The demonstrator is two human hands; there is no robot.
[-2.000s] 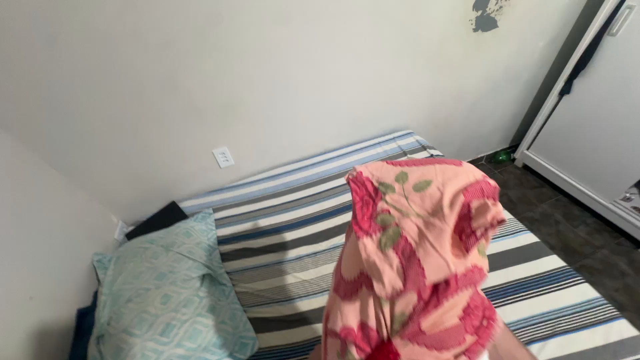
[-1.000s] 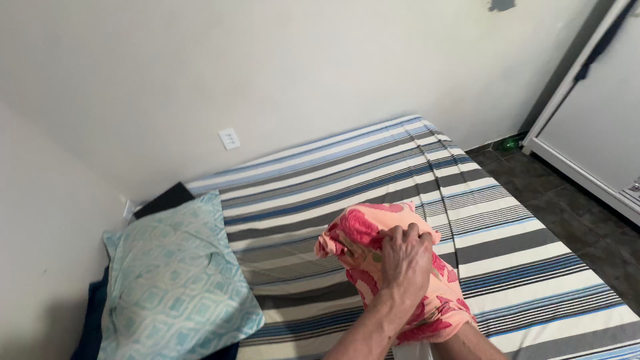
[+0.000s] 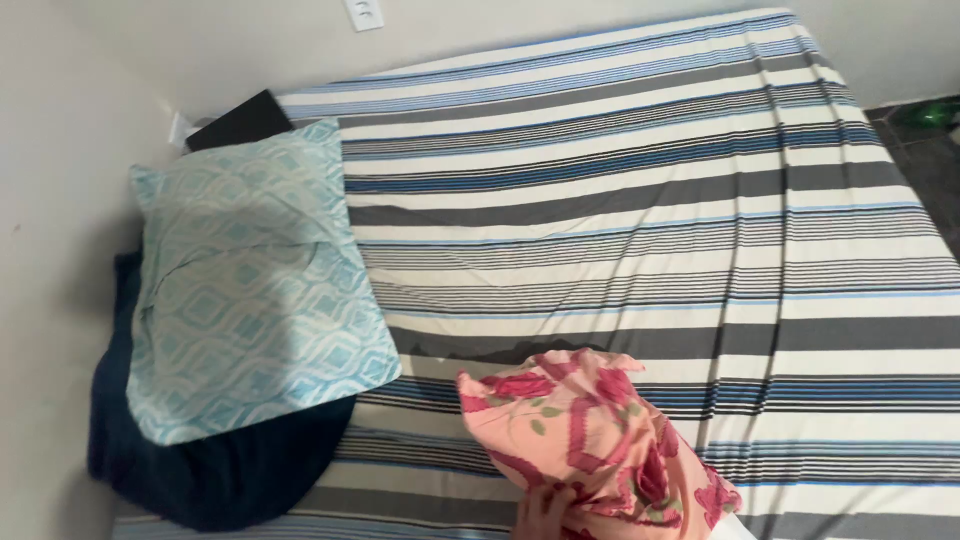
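Note:
A pink floral cloth (image 3: 577, 420), bunched up, with something white showing at its lower right, is at the bottom of the view over the striped bed sheet (image 3: 540, 262). My left hand (image 3: 544, 510) grips the cloth's lower left side, its fingers curled on the fabric. No part of my right hand shows; the cloth or the frame's lower edge hides it. To the left lies a light blue patterned pillow (image 3: 247, 300), on top of a dark blue cushion or cloth (image 3: 225, 480).
A flat black object (image 3: 240, 120) lies behind the pillow by the wall corner. A wall outlet (image 3: 364, 13) is above the bed's far edge. Creases run down the sheet's right side. Dark floor tiles (image 3: 926, 161) and a green object (image 3: 930, 115) show at the right.
The pink cloth was held up two seconds ago, then lowered toward the bed. A hand that lay on top of it one second ago is no longer there. The view has tilted down.

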